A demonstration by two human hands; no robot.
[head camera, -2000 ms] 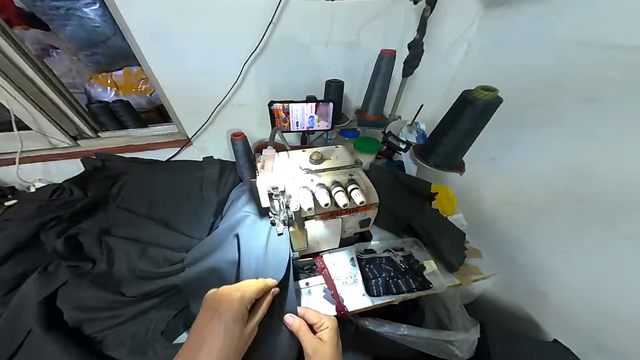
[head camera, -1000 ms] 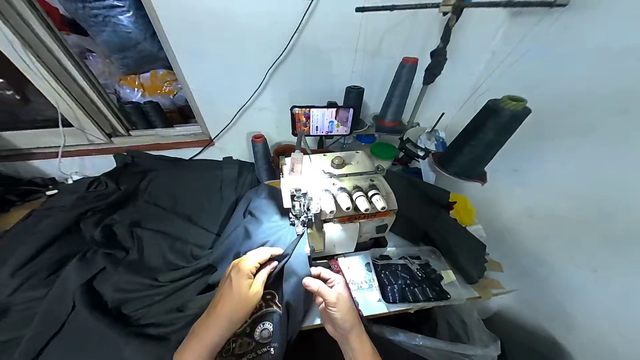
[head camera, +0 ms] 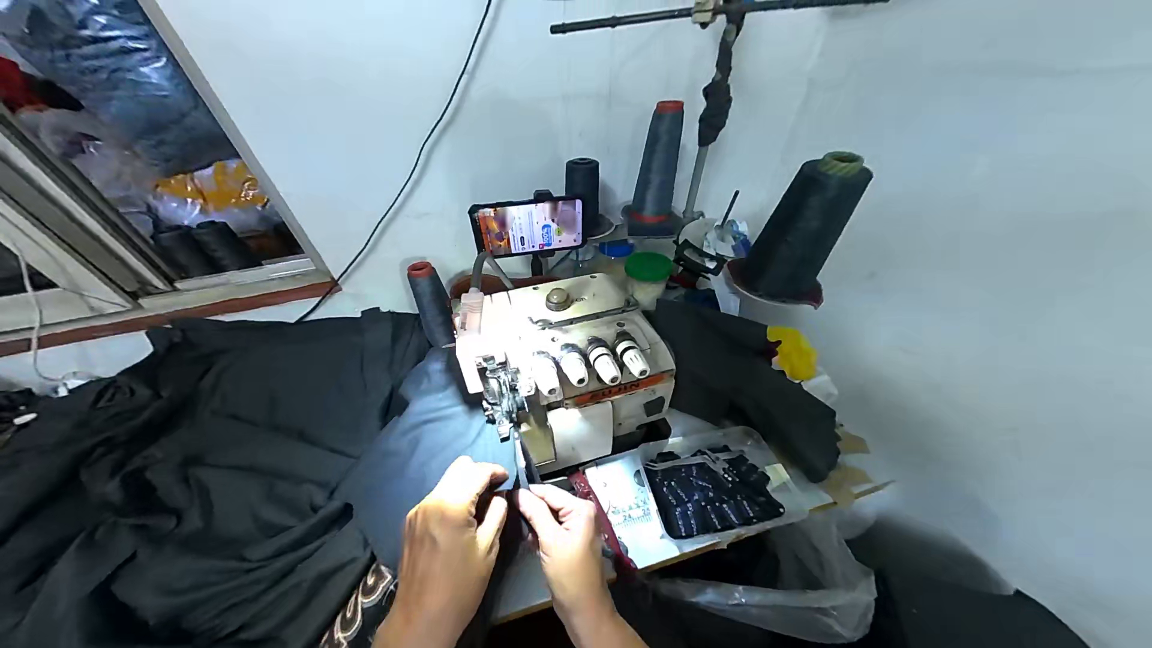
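An overlock sewing machine stands at the centre with its lamp lit over the needle area. Dark grey fabric lies left of its presser foot and runs down toward me. My left hand pinches the fabric edge just below the foot. Close beside it, my right hand grips the same edge between thumb and fingers. Patterned trim shows below the left hand. The cloth under both hands is partly hidden.
Black fabric is heaped at the left. Thread cones and a phone on a holder stand behind the machine. Right of it are a plastic tray of small dark pieces and a clear plastic bag at the table edge.
My right hand has moved in from the right and now meets my left hand at the fabric edge. The patterned part below the hands is less exposed than one second ago.
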